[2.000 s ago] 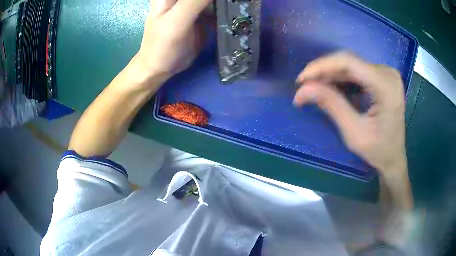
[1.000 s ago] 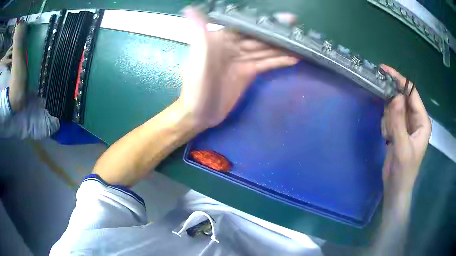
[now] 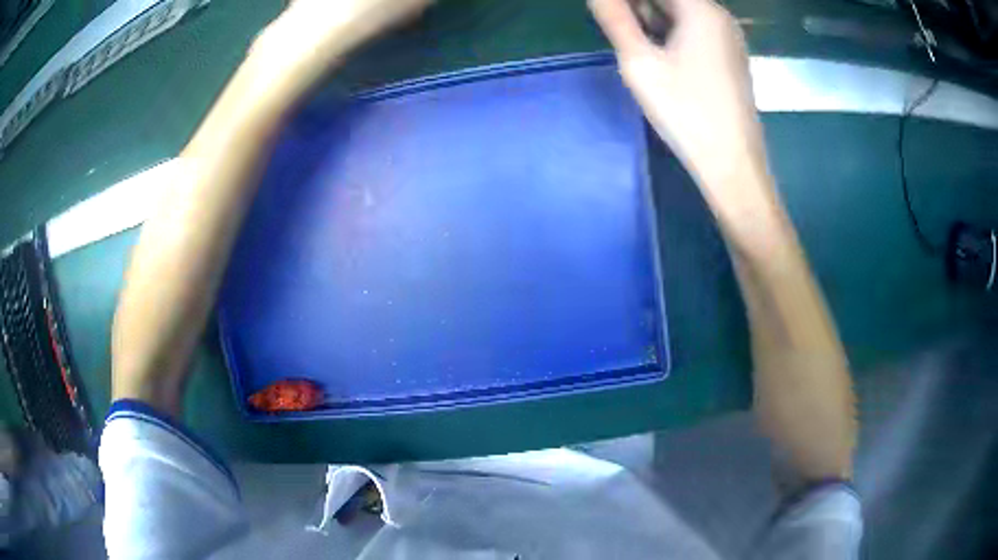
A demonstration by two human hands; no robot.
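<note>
The blue work tray (image 3: 438, 241) lies in front of me. An orange-red clump of wire scraps (image 3: 287, 395) sits in its near left corner, and tiny specks are scattered over its floor. My left forearm crosses the tray's left side and reaches to the top edge; my left hand is cut off there. My right hand (image 3: 684, 66) is beyond the tray's far right corner, partly cut off by the top edge. Something dark shows between its fingers, too little to name. The strip carrier that I held does not show.
Pale strips (image 3: 82, 66) lie at the far left. Stacked black strips (image 3: 35, 345) with some red stand at the left edge. A white band (image 3: 832, 88) crosses the green bench. A dark cabled object, maybe a mouse (image 3: 972, 256), is at far right. Part of a person's sleeve (image 3: 49, 498) shows at lower left.
The strip carrier has left the picture. Both hands have moved forward to the top edge, away from over the tray. The view has shifted, so the whole tray shows more squarely and the mouse-like object appears.
</note>
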